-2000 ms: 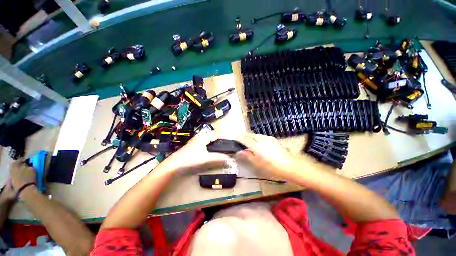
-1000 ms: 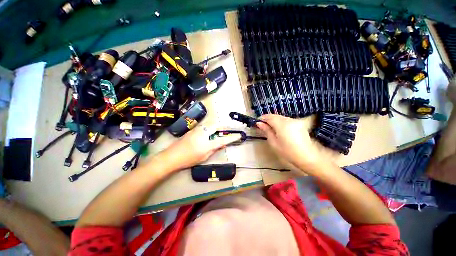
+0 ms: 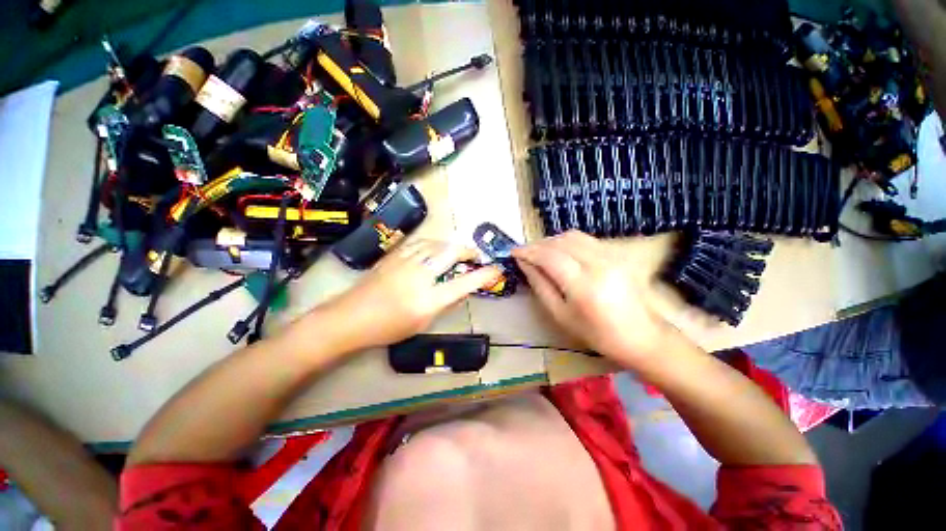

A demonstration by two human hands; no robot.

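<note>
My left hand (image 3: pixel 420 285) holds a part-built unit (image 3: pixel 496 278) with yellow and red showing inside, at the middle of the bench. My right hand (image 3: pixel 576 280) meets it from the right and pinches a small black part with a rounded end (image 3: pixel 492 240) just above the unit. The fingers hide most of both, so I cannot tell if they are joined. A black housing shell (image 3: pixel 439 354) with a small yellow mark lies in front of my left hand, its thin cord (image 3: pixel 539 347) running right.
A tangled pile of unfinished units with green boards (image 3: pixel 316 147) lies left. Rows of black covers (image 3: pixel 685 182) and a fanned group (image 3: pixel 721 272) lie right. Another pile (image 3: pixel 866 99) stands far right. Another person's arm (image 3: pixel 52 467) shows at lower left.
The view has shifted closer over the bench. The black part in my right hand was held apart above the unit; now it is upright close to it, and both hands have come together.
</note>
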